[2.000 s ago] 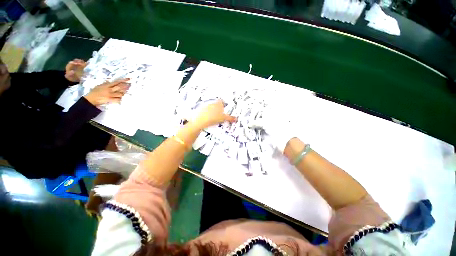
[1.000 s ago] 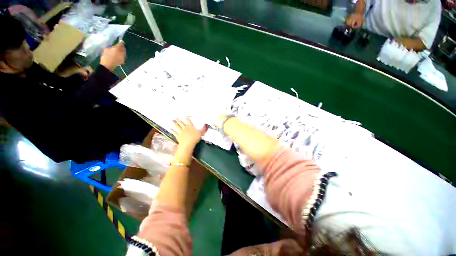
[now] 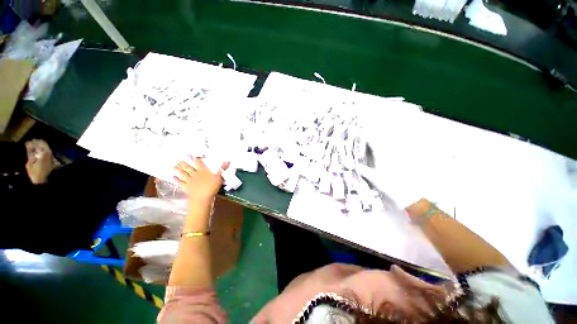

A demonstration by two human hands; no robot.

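Note:
Small white corded parts [image 3: 338, 149] lie in a loose heap on the middle white sheet [image 3: 288, 88]. More parts [image 3: 167, 104] lie on the left sheet [image 3: 114, 130]. My left hand [image 3: 201, 180] is bare, fingers spread, at the left sheet's front edge. A few white parts [image 3: 232, 181] lie beside its thumb, near the gap between the sheets. My right hand [image 3: 391, 192] is at the right side of the middle heap; it looks white and blurred and blends into the sheet, so its fingers and any hold are unclear.
A crumpled dark blue cloth [image 3: 548, 250] lies at the far right. An open brown carton [image 3: 224, 237] with plastic bags [image 3: 152, 212] stands below the bench's left side. A person's hand [image 3: 40, 161] shows at the far left. White bundled parts [image 3: 440, 9] lie on the opposite bench.
My right arm has drawn back from the gap between the sheets to the right of the middle heap. My left hand stays spread at the left sheet's edge. The neighbour's hands have left that sheet.

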